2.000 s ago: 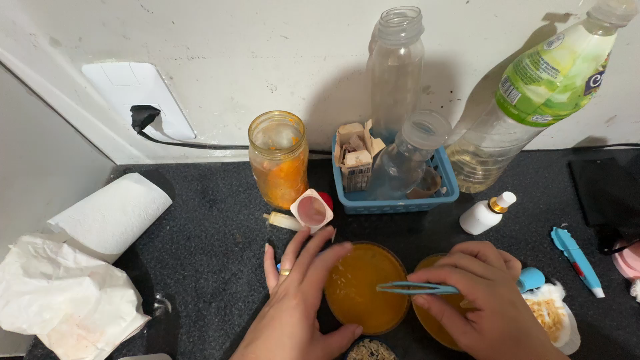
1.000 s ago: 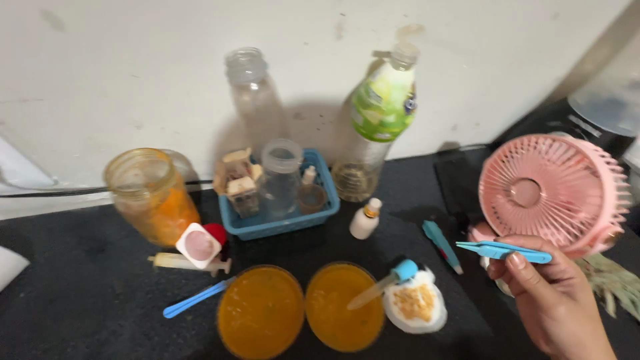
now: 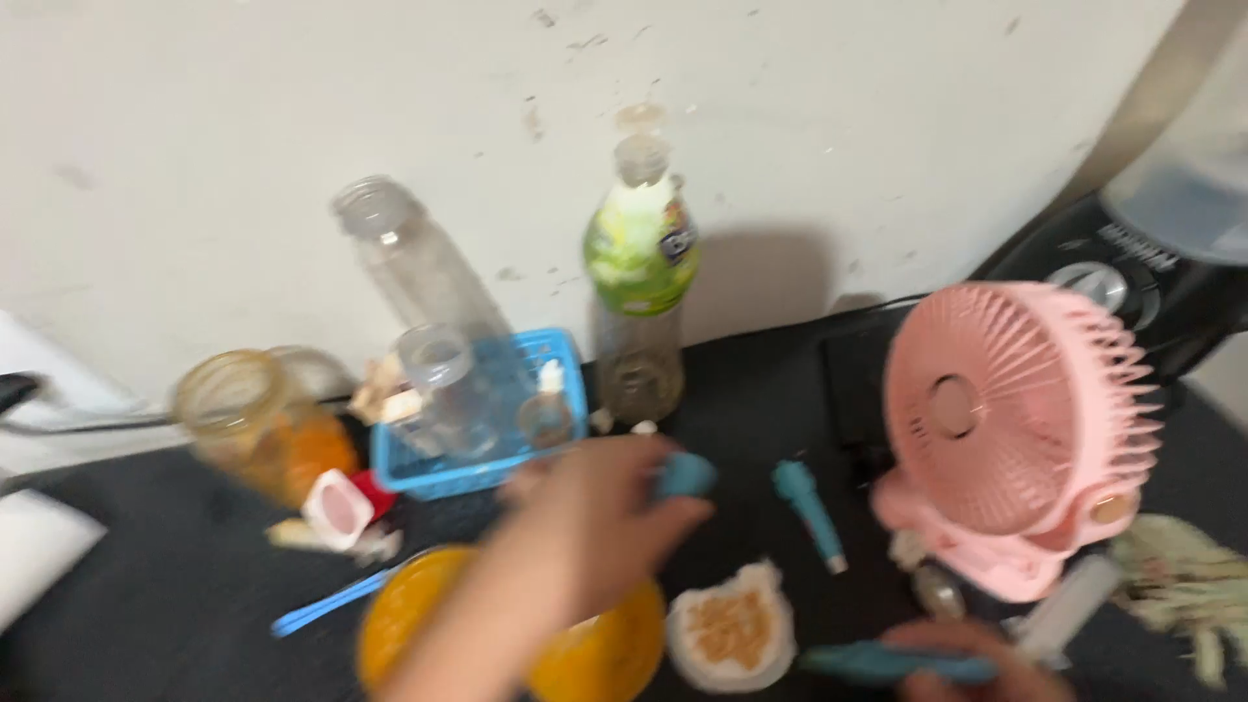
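Above the two dishes of orange liquid, my left hand (image 3: 595,517) grips the blue rubber bulb of a dropper (image 3: 685,476); the rest of the dropper is hidden or blurred. My forearm crosses the left dish (image 3: 405,614) and covers part of the right dish (image 3: 619,648). At the lower right my right hand (image 3: 975,663) holds blue tweezers (image 3: 868,663), their tips toward a small white dish with tan bits (image 3: 731,624). A second blue tool, long and slim (image 3: 336,602), lies left of the dishes.
Behind stand a jar with orange contents (image 3: 263,419), a blue basket (image 3: 439,483) with small containers, a glass bottle (image 3: 419,244) and a green-labelled plastic bottle (image 3: 639,283). A pink fan (image 3: 1004,419) stands right, near a blue pen-like tool (image 3: 811,512) and dried leaves (image 3: 1180,575).
My left hand, out of view one second ago, now holds the dropper that rested across the right dish and white dish. My right hand has moved down toward the white dish, still holding the tweezers.
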